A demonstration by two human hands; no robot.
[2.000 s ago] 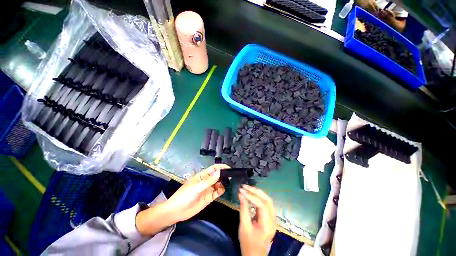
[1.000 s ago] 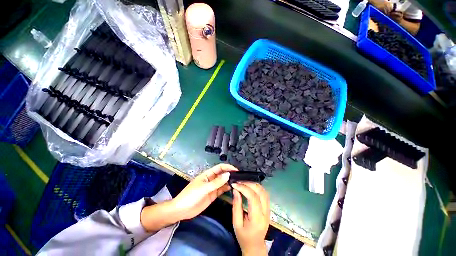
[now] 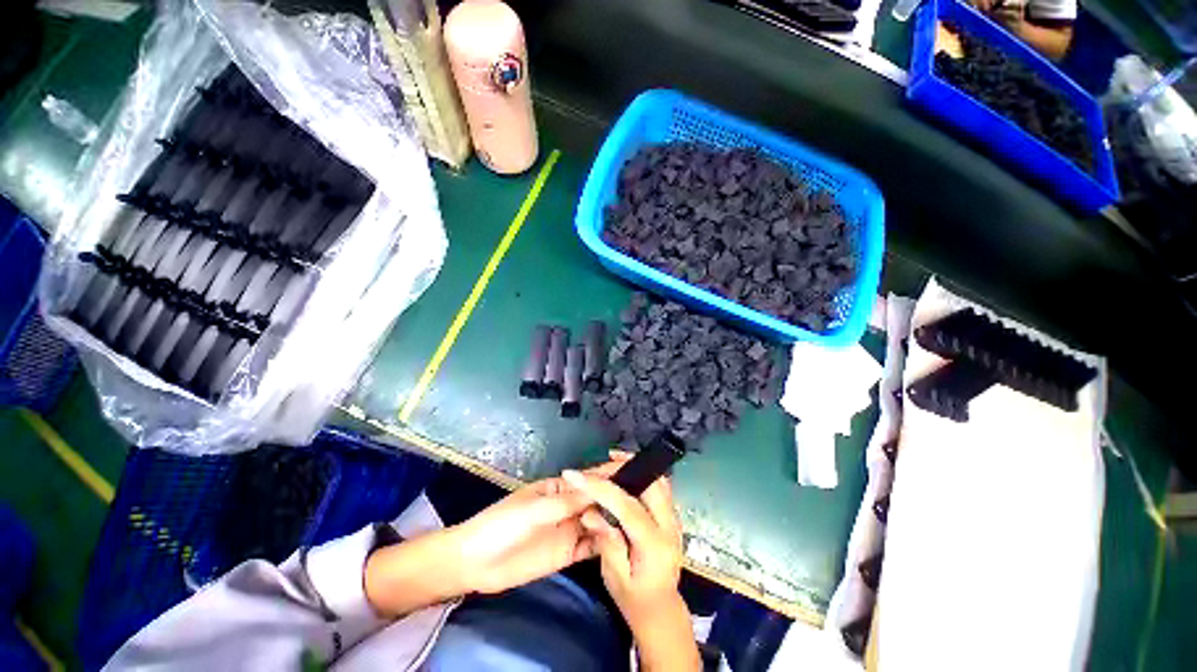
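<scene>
A black plastic housing (image 3: 647,465) is held between my two hands at the bench's front edge, its open end pointing up and right. My left hand (image 3: 525,532) grips it from the left. My right hand (image 3: 643,545) is closed around its lower end, with fingers and thumb touching it. The hands hide the lower part of the housing. Several black housings (image 3: 562,368) lie side by side on the bench, left of a loose heap of small black inserts (image 3: 683,374). A light blue basket (image 3: 860,276) full of inserts stands behind the heap.
A lined board (image 3: 985,525) with rows of black parts (image 3: 1011,361) is at right, beside a white wipe (image 3: 820,407). A bagged box of housings (image 3: 223,223) stands at left. A pink flask (image 3: 496,92) stands by a post. A person's arm shows beyond a blue tray (image 3: 1103,184).
My right hand has moved in from apart to close on the housing. The housing has turned from level to slanting up and right. The camera view has shifted slightly.
</scene>
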